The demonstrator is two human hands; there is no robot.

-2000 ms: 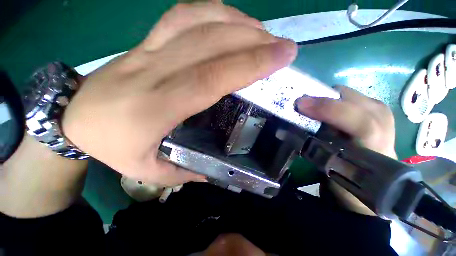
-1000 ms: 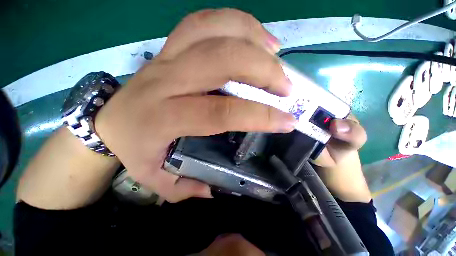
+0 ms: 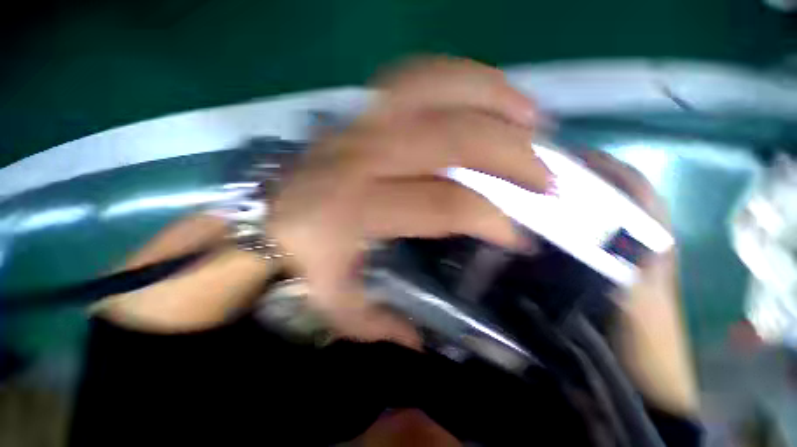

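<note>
The picture is blurred. The automatic screw feeder [image 3: 559, 214], an open-topped metal box with a bright upper wall and a dark switch, is held tilted in front of my body. My left hand [image 3: 419, 166], with a metal watch at the wrist, reaches across the box and grips its left part. My right hand [image 3: 642, 209] is at the right end, partly hidden behind the bright wall. The electric screwdriver [image 3: 603, 375] shows as a dark, smeared shape from the box to the lower right. Its tip and the screws cannot be made out.
Blurred white housings [image 3: 773, 236] lie at the right edge. A pale strip [image 3: 192, 131] curves across the green bench surface [image 3: 131, 188] behind my hands. A black cable [image 3: 114, 279] crosses my left forearm. A small round pale object [image 3: 293, 306] is below my left wrist.
My hands and the feeder have shifted right and somewhat down in view. The black cable now shows at the left instead of behind the feeder. The right thumb is no longer clearly seen beside the switch.
</note>
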